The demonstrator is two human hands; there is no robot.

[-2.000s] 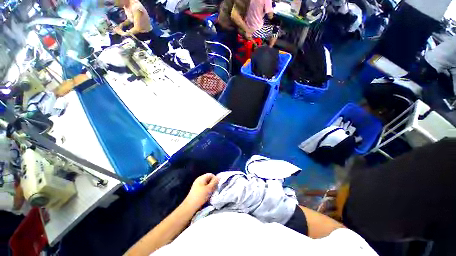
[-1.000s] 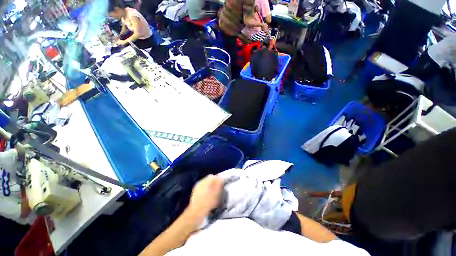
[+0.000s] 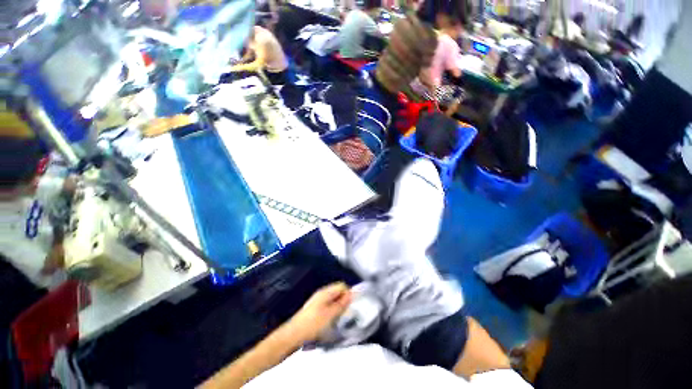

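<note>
A light grey and white garment [image 3: 406, 266] with dark parts is held in front of my body. It is bunched near me, and a white length of it reaches up toward the table corner and the blue crates. My left hand [image 3: 330, 302] grips its left edge with curled fingers. My right hand is hidden under or behind the cloth; only the forearm shows at the lower right, so its grip cannot be seen. The garment is slightly blurred.
A white sewing table [image 3: 292, 163] with a blue trough [image 3: 220, 194] stands ahead left. A cream sewing machine [image 3: 99, 243] is at left. Blue crates [image 3: 497, 182] with dark cloth stand ahead right, another crate [image 3: 584, 251] at right. Several people are at the back.
The garment has been spread upward from a bunch, its white part now reaching toward the crates. The view has turned, so table and crates sit further right and lower.
</note>
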